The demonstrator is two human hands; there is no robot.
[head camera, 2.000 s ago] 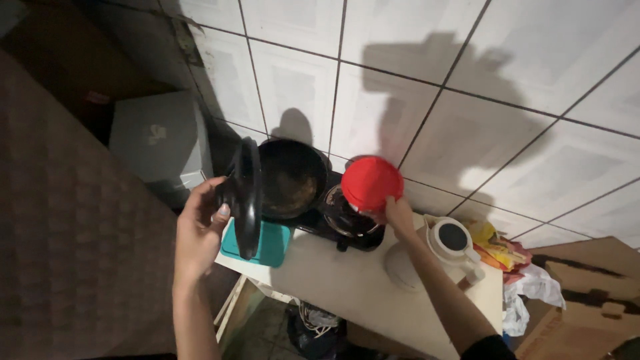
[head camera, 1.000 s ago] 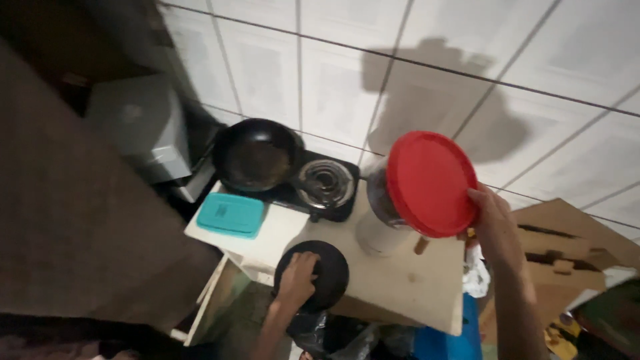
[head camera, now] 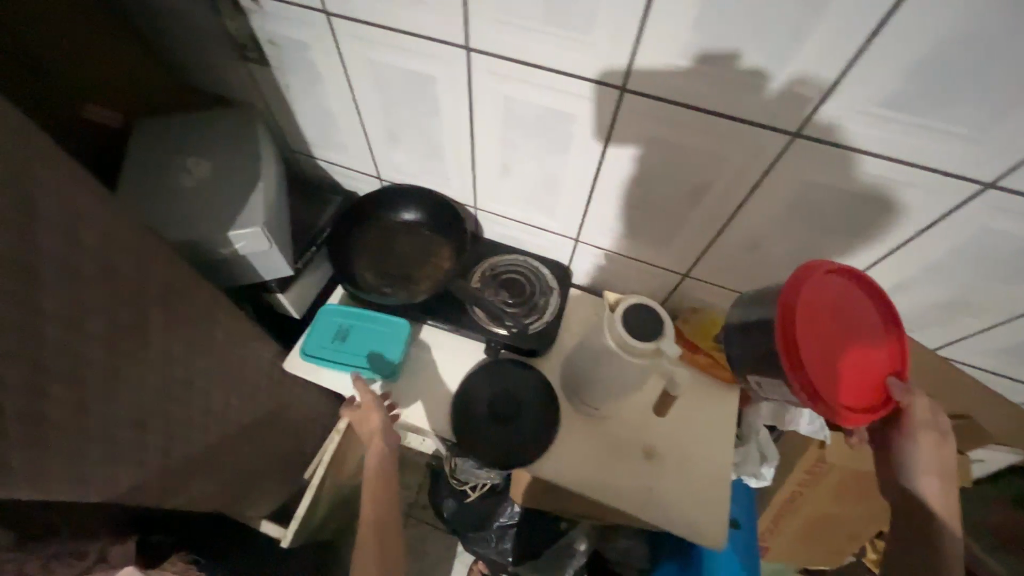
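Note:
My right hand (head camera: 912, 432) grips the edge of a dark tub (head camera: 756, 340) with a red lid (head camera: 840, 344), held up at the right of the table. My left hand (head camera: 372, 412) is at the near edge of a teal-lidded container (head camera: 356, 340); whether it touches is unclear, and it holds nothing. A black frying pan (head camera: 400, 248) sits on the left part of a black electric stove (head camera: 544, 340); the coil burner (head camera: 516, 292) beside it is bare. A round black lid (head camera: 506, 412) lies on the table in front of the stove.
A white thermal jug (head camera: 612, 360) stands right of the stove on the pale tabletop (head camera: 640, 480). Left is a grey box (head camera: 208, 192), with a brown surface nearer me. Cardboard (head camera: 828, 496) and white plastic are at the right, black bags (head camera: 480, 508) below. A tiled wall rises behind.
The black lid, held up in my left hand two seconds ago, lies on the table. My left hand has moved off it to the teal container. My right hand has carried the red-lidded tub away from the stove, rightward.

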